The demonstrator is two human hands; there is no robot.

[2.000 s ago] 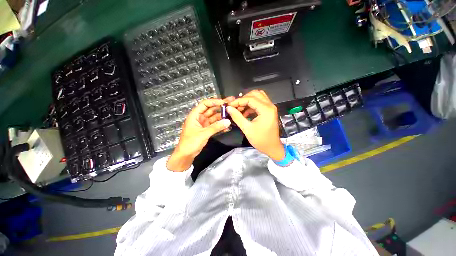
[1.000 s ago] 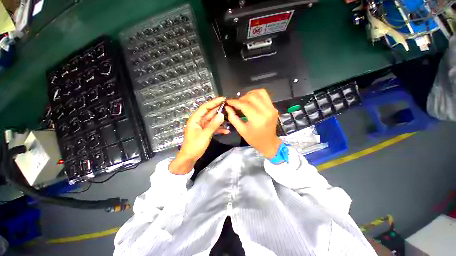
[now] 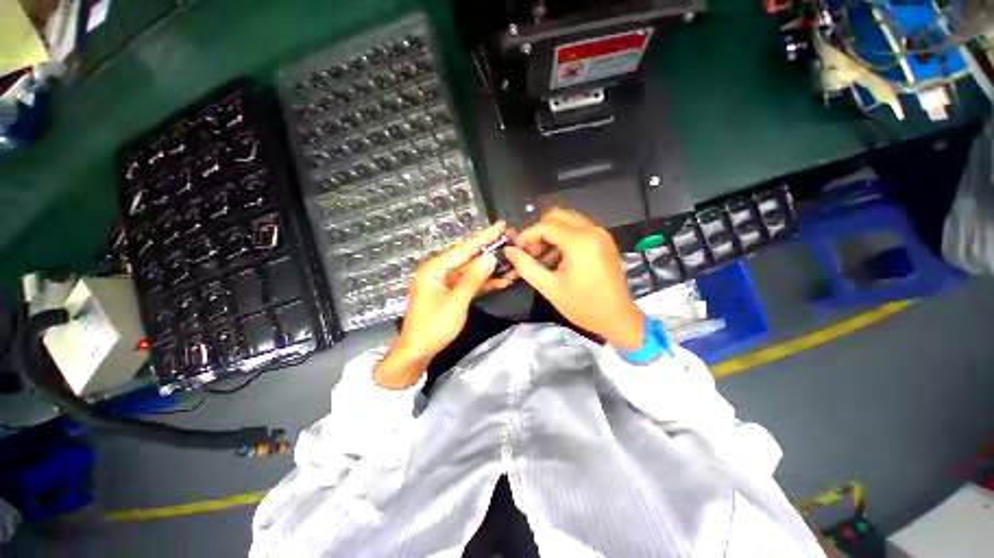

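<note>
A small black module (image 3: 501, 258) with a shiny pale edge is held between the fingertips of both hands, in front of the bench edge. My left hand (image 3: 445, 302) pinches it from the left. My right hand (image 3: 572, 267), with a blue wristband, holds it from the right. The fingers hide much of the module, and I cannot tell whether a second part is there. The clear blister tray (image 3: 363, 174) with rows of small parts lies left of the hands. The black blister tray (image 3: 274, 294) with dark parts lies further left.
A black benchtop fixture (image 3: 594, 164) with a warning label stands beyond the hands. A green button (image 3: 650, 242) and a black parts strip (image 3: 714, 238) are right of them, above a blue bin (image 3: 736, 316). At left are a white box (image 3: 96, 332) and black hose (image 3: 164, 433).
The module has turned between the fingertips, from upright to slanted with its pale edge showing. The fingers have shifted slightly around it.
</note>
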